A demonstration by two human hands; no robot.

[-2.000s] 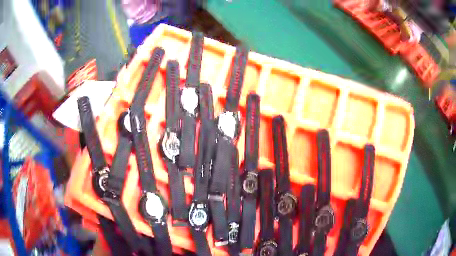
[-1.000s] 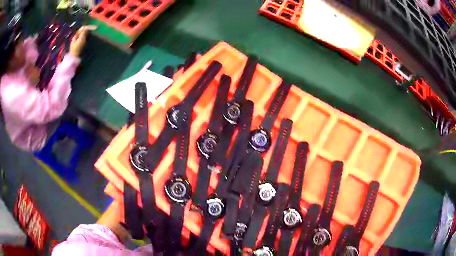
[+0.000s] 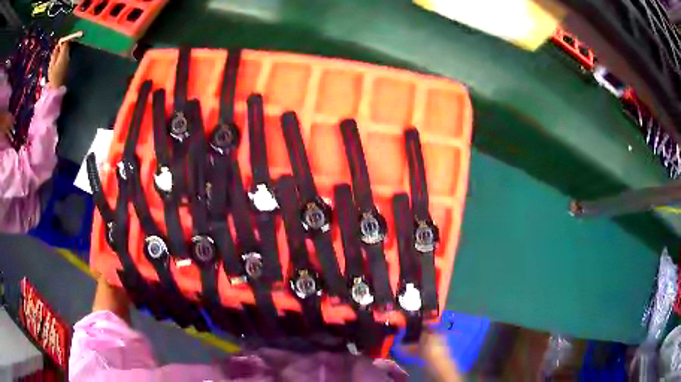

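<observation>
An orange compartment tray [image 3: 418, 95] with several black-strapped watches [image 3: 315, 216] lies across the green bench, straps hanging over its front edge. More straps and a red tray edge show beneath its front. My left hand [image 3: 110, 295] is at the tray's left front corner, gripping it, with its fingers hidden by the tray. My right hand [image 3: 439, 357] is blurred near the bottom edge, close to the tray's right front corner. Its fingers cannot be made out. A white paper slip [image 3: 91, 166] sticks out past the tray's left side.
A person in a pink sleeve [image 3: 33, 168] is at the left, by a blue stool [image 3: 66, 213]. A red tray [image 3: 123, 15] and a yellow sheet [image 3: 496, 19] lie on the bench [image 3: 530, 246] at the back. A grey bar [image 3: 627, 200] juts in at the right.
The tray has shifted left in view and turned straighter. My left hand stays at its left side. My right hand has come into view at the bottom. The other person is further left.
</observation>
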